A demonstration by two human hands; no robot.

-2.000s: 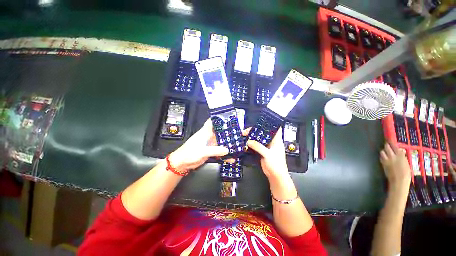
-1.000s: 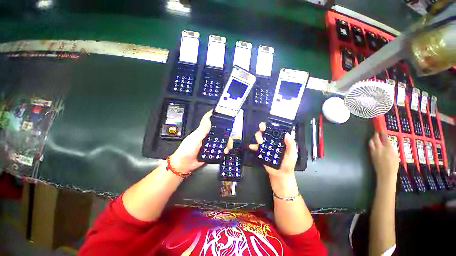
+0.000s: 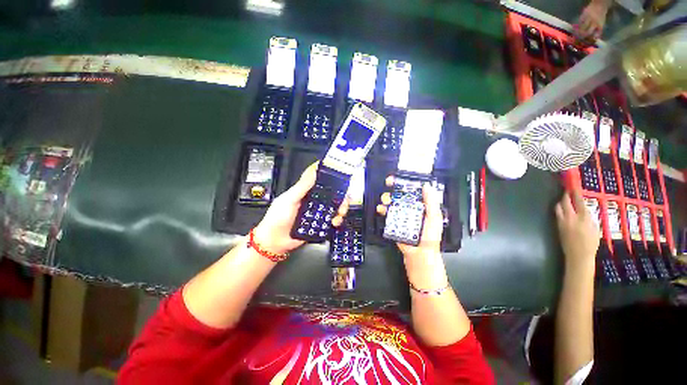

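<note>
My left hand [image 3: 290, 212] holds an open flip phone [image 3: 322, 201], tilted, its white screen showing a dark pattern. My right hand [image 3: 423, 218] holds a second open flip phone [image 3: 420, 143] upright, its screen all white and its keypad lit pale, my thumb on the keypad's upper right. Several open flip phones [image 3: 278, 89] with white screens stand in the back row of the black tray [image 3: 226, 197]. A closed flip phone [image 3: 257, 177] lies in the front left pocket. Another open phone [image 3: 347, 239] lies partly hidden behind the left-hand phone.
A small card [image 3: 343, 279] lies at the bench edge. A pale stick [image 3: 472, 203] and a red one [image 3: 483, 199] lie right of the tray. A white fan [image 3: 556, 143] stands beyond, near red trays [image 3: 574, 180]. A neighbour's hand [image 3: 578, 225] touches them; another hand [image 3: 593, 19] is at top right.
The right-hand phone's screen has gone from a dark pattern to all white and its keypad has lit up. Since two seconds ago both phones have moved apart. Another hand has appeared at top right.
</note>
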